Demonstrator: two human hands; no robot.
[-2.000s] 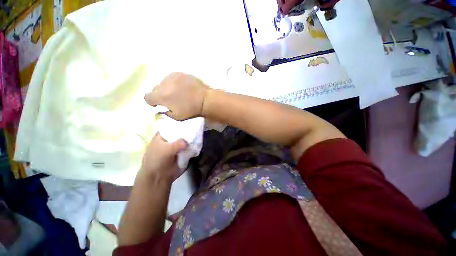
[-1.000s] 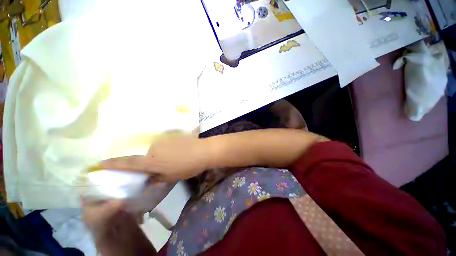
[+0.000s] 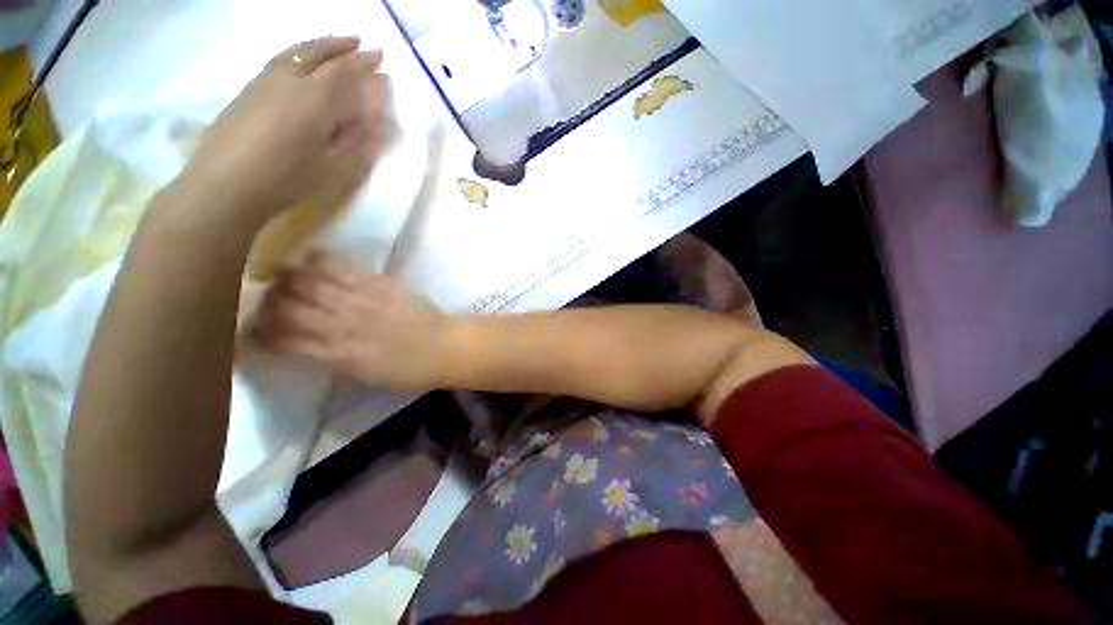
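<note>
The pale cream and white cloth [image 3: 73,305] lies in loose folds over the left end of the white sewing table [image 3: 549,232]. My left hand [image 3: 299,122] is raised over the cloth with the fingers bent; it is blurred, and whether it pinches any cloth cannot be told. My right hand [image 3: 354,320] is just below it, blurred, with its fingers over the cloth near the table's front edge. What is under its fingers is hidden.
The sewing machine's bed cover [image 3: 537,92] is set in the table at the top. A white sheet [image 3: 812,73] hangs over the front edge. A crumpled cream scrap [image 3: 1047,122] lies on the pink panel [image 3: 964,269] at the right. Another pink panel [image 3: 354,507] shows below the table.
My left hand has moved up and away from me, over the table. My right hand has moved up. The cloth is shifted and refolded, and the small white bunch between my hands no longer shows.
</note>
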